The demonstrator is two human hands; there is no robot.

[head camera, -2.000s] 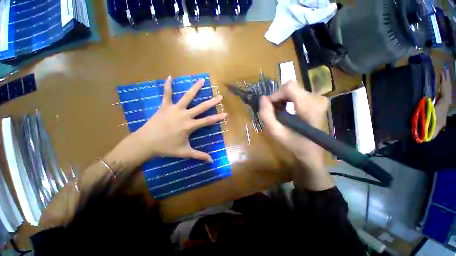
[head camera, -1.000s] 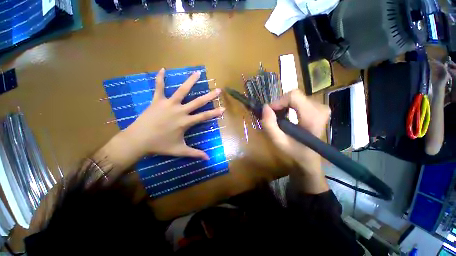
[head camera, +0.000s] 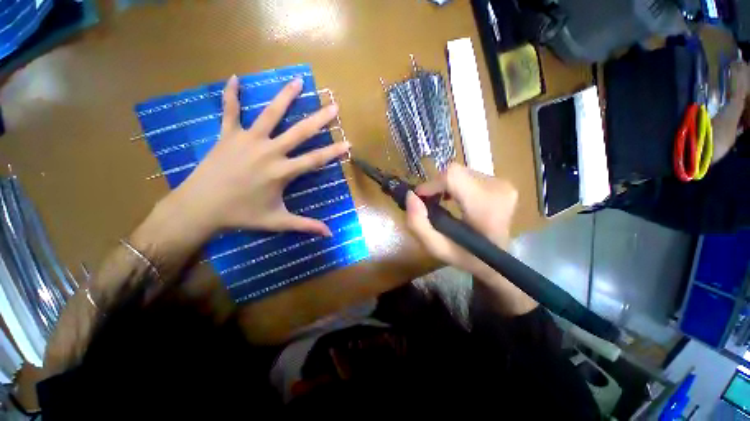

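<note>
A blue solar cell panel with silvery lines lies on the brown tabletop. My left hand lies flat on it, fingers spread. Thin ribbon ends stick out at its left and right edges, and a thin light edge ribbon runs along the upper right edge by my fingertips. My right hand holds a black soldering iron like a pen. Its tip is at the panel's right edge, close to the edge ribbon's lower part. Whether it touches is unclear.
Short tabbing ribbons and a white strip lie right of the panel. Beyond are a stand with yellowish sponge, a phone, red and yellow looped handles and a grey device. Long ribbons lie left. Another person's arm shows far right.
The view has shifted, so the table items sit higher in the picture. The iron's tip has moved down along the panel's right edge, closer to it. My left hand stays spread on the panel.
</note>
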